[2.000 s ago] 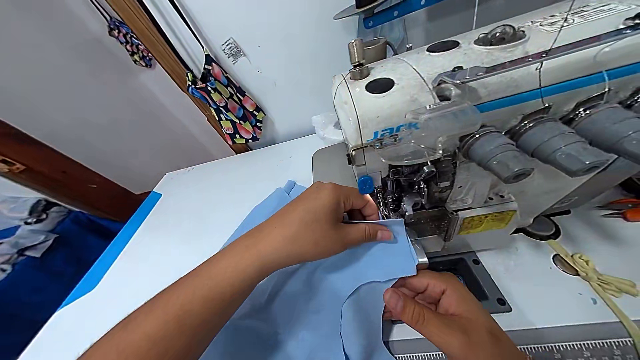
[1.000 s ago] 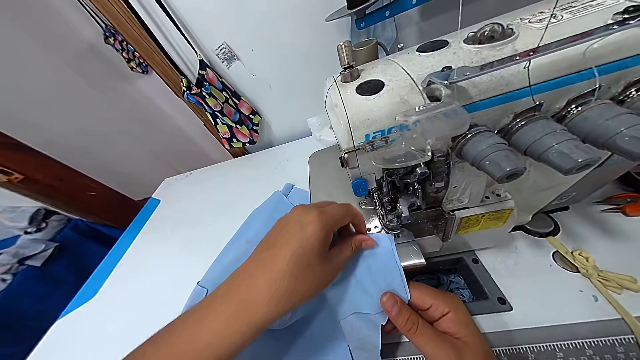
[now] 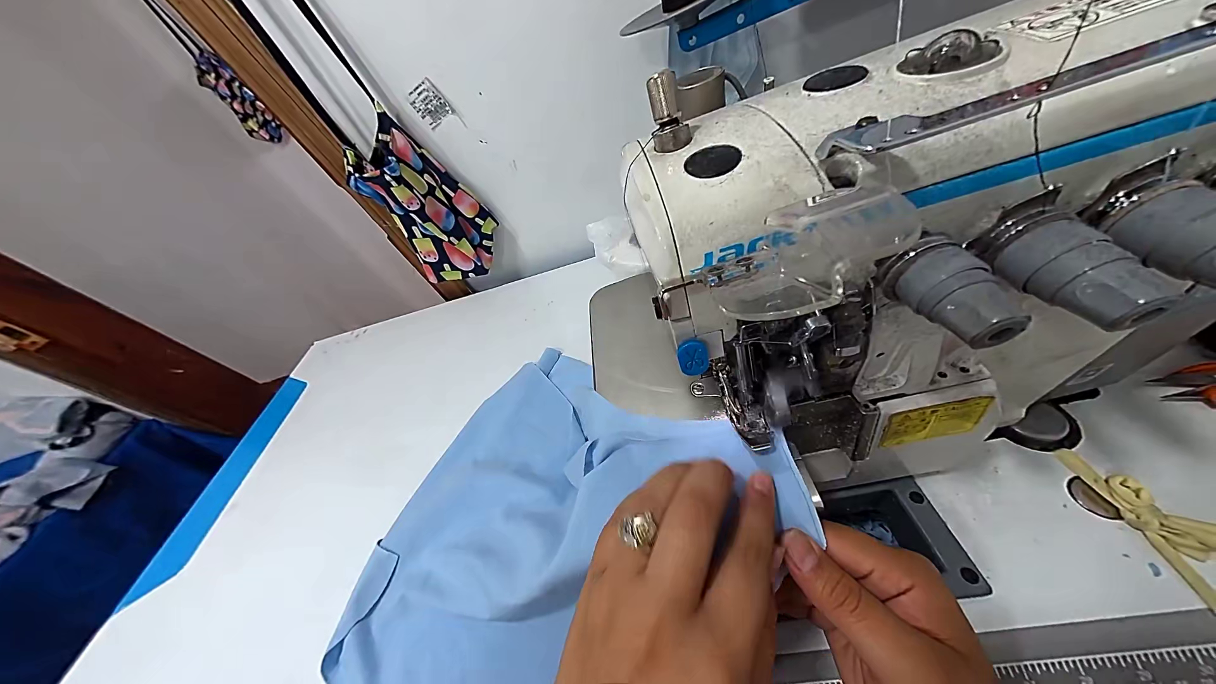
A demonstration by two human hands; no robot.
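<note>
Light blue fabric (image 3: 494,513) lies on the white table, its upper right edge under the presser foot (image 3: 755,432) of a Jack overlock sewing machine (image 3: 741,218). My left hand (image 3: 674,570), with a ring on one finger, rests on the fabric just in front of the foot, fingers bent and slightly apart. To its right, my right hand (image 3: 883,598) pinches the fabric's edge between thumb and fingers. The palm side of my left hand is hidden.
Gray thread tension knobs (image 3: 959,290) jut from the machine's front. A dark scrap opening (image 3: 912,532) lies right of my hands. A metal ruler (image 3: 1121,665) runs along the front edge, with a knotted yellow strip (image 3: 1140,503) behind it. Patterned garments (image 3: 437,204) hang at the wall.
My left hand has drawn back from beside the presser foot toward me and lies flatter on the fabric. The fabric's edge now sits under the foot. My right hand still holds the edge.
</note>
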